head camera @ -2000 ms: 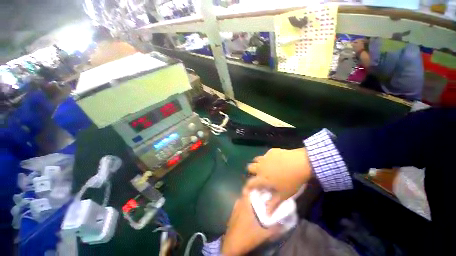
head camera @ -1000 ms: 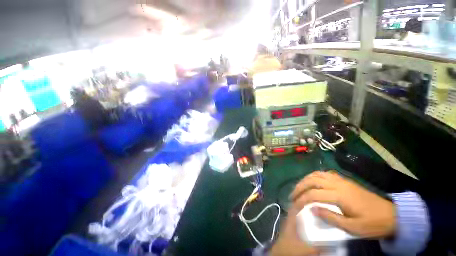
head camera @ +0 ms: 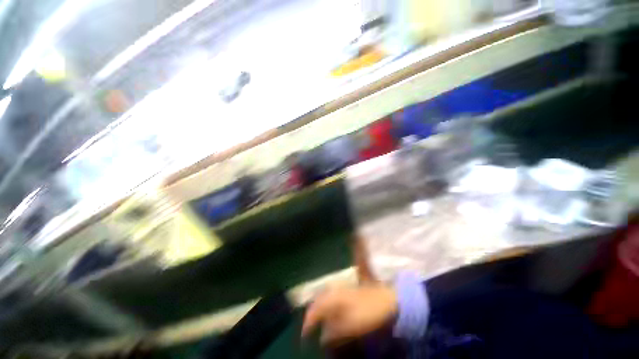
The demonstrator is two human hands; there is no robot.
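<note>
The frame is strongly blurred. My right hand (head camera: 354, 312), with a light cuff and dark sleeve, is low in the centre, its fingers pointing left. No item can be made out in it, and its grip is unclear. A long black bar (head camera: 256, 329), possibly the supply power strip, lies just left of the fingers. My left hand is out of the picture. No white socket cube can be made out in a hand.
Beyond my hand runs a dark green belt (head camera: 287, 235). To the right are a pale surface (head camera: 396, 242) and crumpled translucent bags or wrapped white items (head camera: 557, 189). A red object (head camera: 620, 280) is at the right edge. A long shelf edge (head camera: 308, 126) crosses above, with a yellow sheet (head camera: 186, 238) at left.
The view has swung far right, away from the instruments and blue crates. The white block seen in my hands is no longer visible. My left hand has left the view.
</note>
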